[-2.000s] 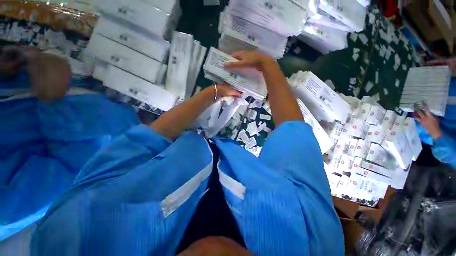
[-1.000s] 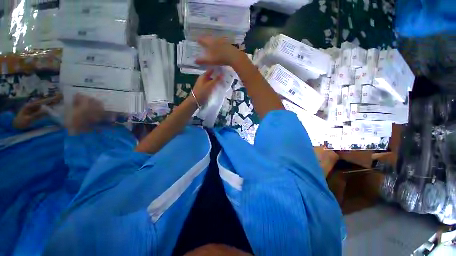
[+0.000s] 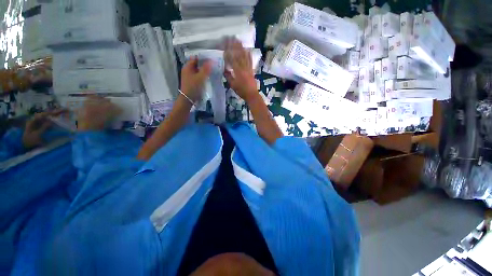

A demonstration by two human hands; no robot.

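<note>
My left hand (image 3: 194,81), with a thin pale bracelet at the wrist, is closed on a white label strip (image 3: 218,101) that hangs down between my hands. My right hand (image 3: 240,67) is just right of it, blurred, its fingers stretched away from me over the cartons; I see nothing held in it. A flat white carton (image 3: 207,55) lies beyond my fingertips, partly hidden by them, at the near side of a carton stack (image 3: 216,31).
Upright cartons (image 3: 154,64) stand left of my hands. Fanned cartons (image 3: 318,67) and an end-on carton block (image 3: 385,67) are at right. Below the table edge are brown boxes (image 3: 350,159) and plastic-wrapped goods (image 3: 464,140). A neighbour's blurred hands (image 3: 94,112) are at left.
The view has turned and shifted, so the table sits higher in the picture. My hands have come side by side; my right hand no longer reaches across above the left one.
</note>
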